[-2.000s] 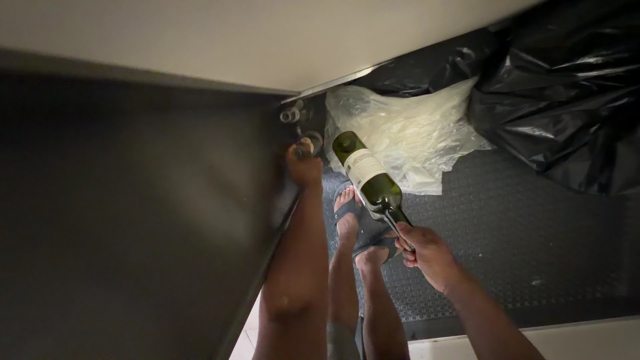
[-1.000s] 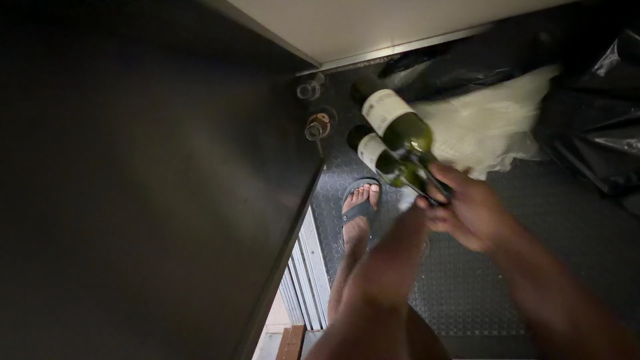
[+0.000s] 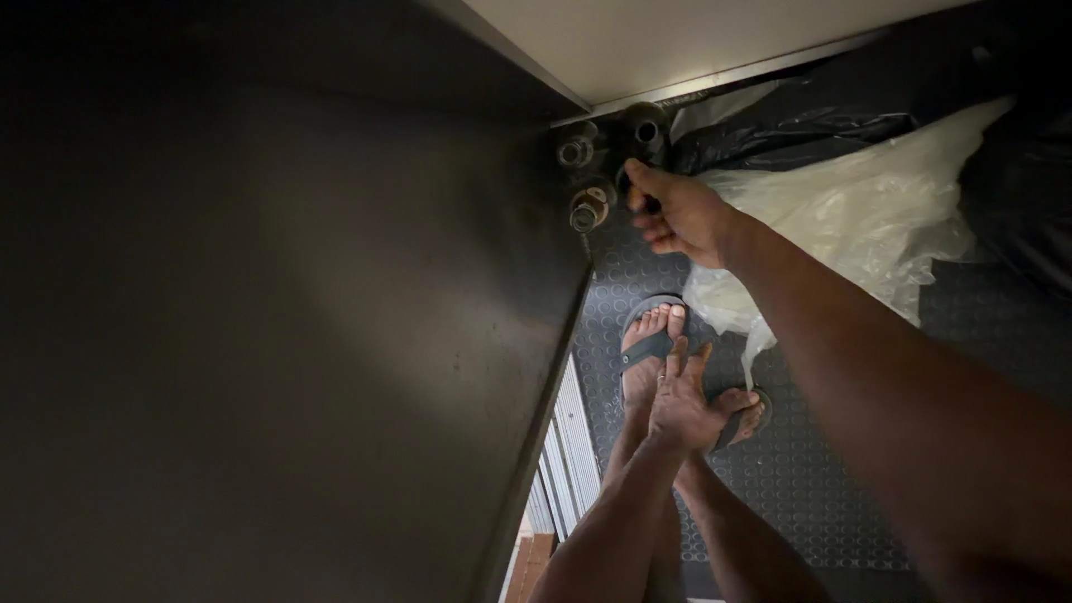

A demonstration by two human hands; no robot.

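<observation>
My right hand (image 3: 680, 213) reaches to the corner, its thumb and fingers curled round the neck of a dark wine bottle (image 3: 624, 179), mostly hidden by the hand. Just behind stands another dark glass bottle (image 3: 646, 134). Left of these, a clear glass bottle (image 3: 574, 152) and a bottle with an orange-brown tint (image 3: 588, 209) stand upright by the dark panel. My left hand (image 3: 682, 406) hangs lower down, over the sandalled feet, with its fingers apart and nothing in it.
A dark panel (image 3: 335, 318) fills the left side. A pale wall (image 3: 687, 42) bounds the corner. Crumpled translucent plastic (image 3: 846, 209) and black plastic bags (image 3: 888, 100) lie on the studded rubber floor (image 3: 837, 477). A ribbed metal door sill (image 3: 574, 427) is at the panel's lower edge.
My right hand, which held two green wine bottles, has moved up and left to the corner. A dark bottle now stands there. My left hand is apart from the bottles.
</observation>
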